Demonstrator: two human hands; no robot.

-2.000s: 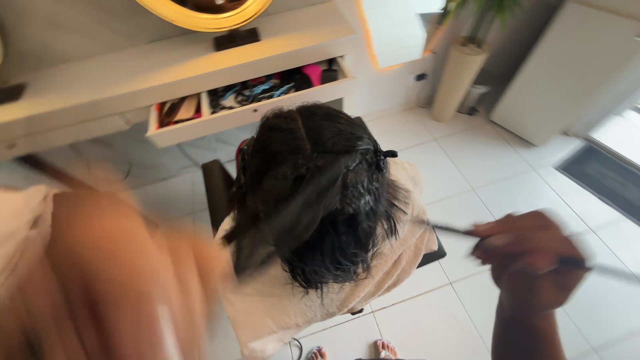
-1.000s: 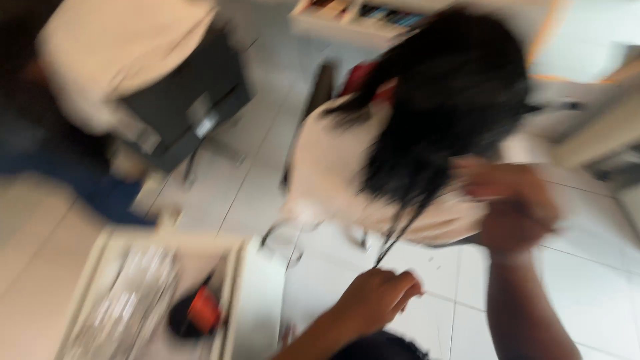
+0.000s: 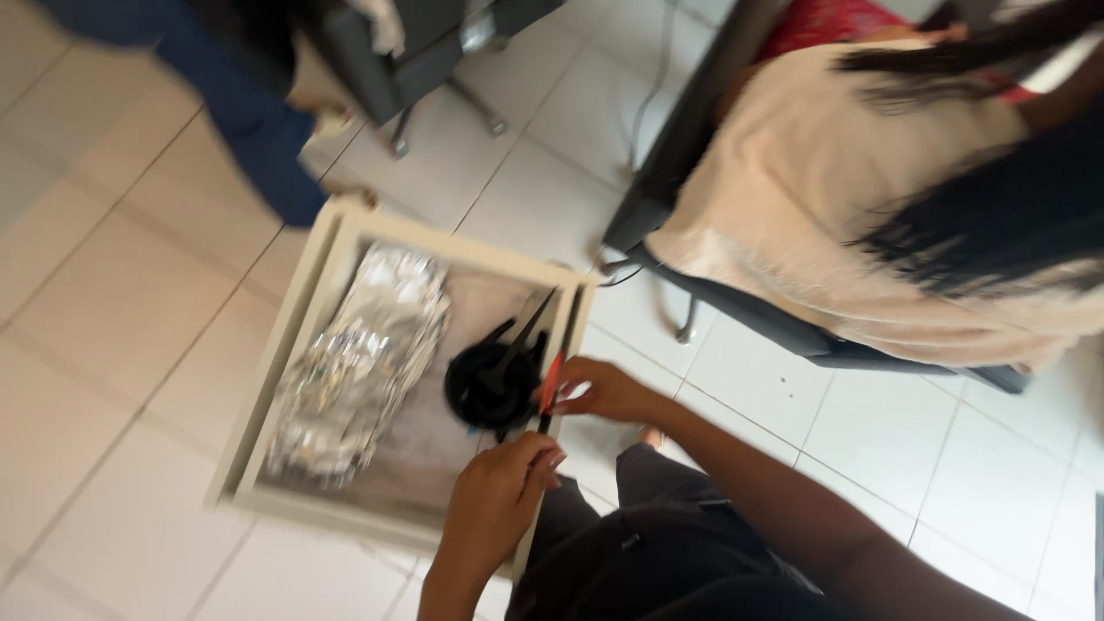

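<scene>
Over the right side of a cream trolley tray [image 3: 431, 235], my right hand [image 3: 604, 390] pinches an orange item [image 3: 552, 384], perhaps a hair clip; blur hides its kind. Just below, my left hand [image 3: 509, 483] is at the thin dark end of something near that item, its fingers bent; whether it grips it is unclear. Beside my hands in the tray sits a black tint bowl [image 3: 490, 384] with a dark long-handled tool [image 3: 517, 341] in it. A stack of crumpled foil strips [image 3: 366, 362] lies on the tray's left side.
At the upper right, a person with dark wet hair [image 3: 1000, 216] and a beige towel [image 3: 828, 190] over the shoulders sits on a black chair [image 3: 733, 302]. Another black chair [image 3: 379, 60] and a person's blue-clad leg [image 3: 233, 112] are at the upper left. A cable [image 3: 649, 103] runs over the tiled floor.
A second ago my hands were at a strand of the seated person's hair; now both are at the tray's right side, my right hand at the orange item. The view has swung left and down.
</scene>
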